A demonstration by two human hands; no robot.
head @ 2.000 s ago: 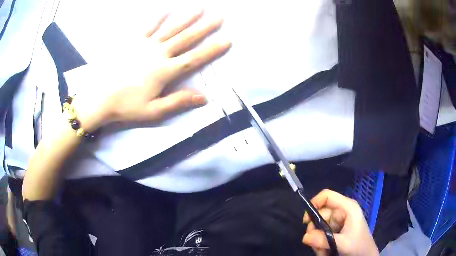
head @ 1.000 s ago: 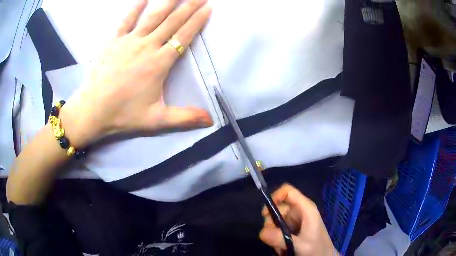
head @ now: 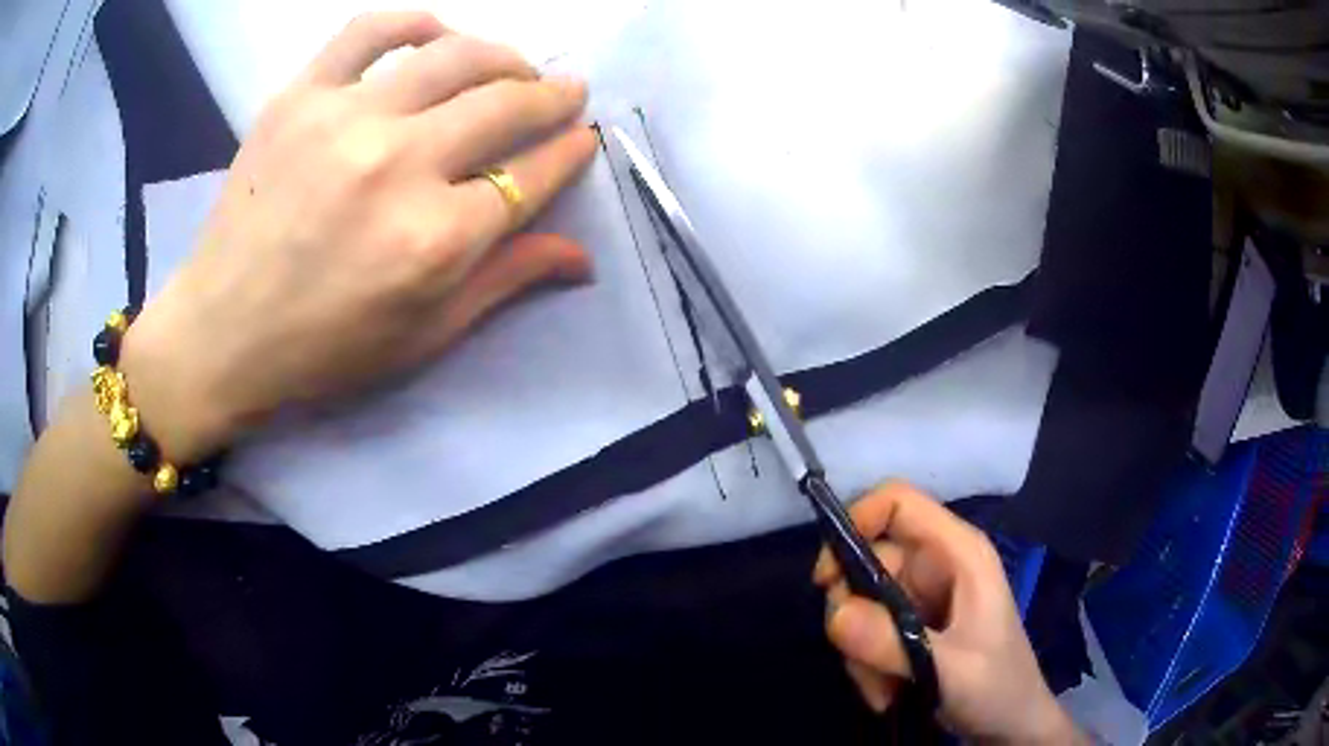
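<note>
A white garment panel [head: 875, 175] lies in front of me with a black contrast strip [head: 583, 474] curving across it. Thin dark parallel stitch lines [head: 652, 277] run down the panel and across the strip, with a dark slit between them. My left hand [head: 365, 233] lies on the panel left of the lines, fingers slightly bent, holding nothing. My right hand [head: 933, 612] grips the black handles of the tailor's scissors [head: 729, 313]. The blades lie along the stitch lines, tips near their upper end. The lower blade is partly hidden in the cloth.
Black fabric [head: 1130, 292] joins the panel at the right. A blue plastic crate [head: 1181, 583] stands at the lower right, with a white slip [head: 1233, 350] above it. Part of a machine [head: 1253, 73] shows at the upper right. Another pale piece [head: 59, 175] lies at the left.
The scissors first moved left onto the stitch lines, then up along them, and a dark slit now shows. My left hand shifted left, its fingers now more bent.
</note>
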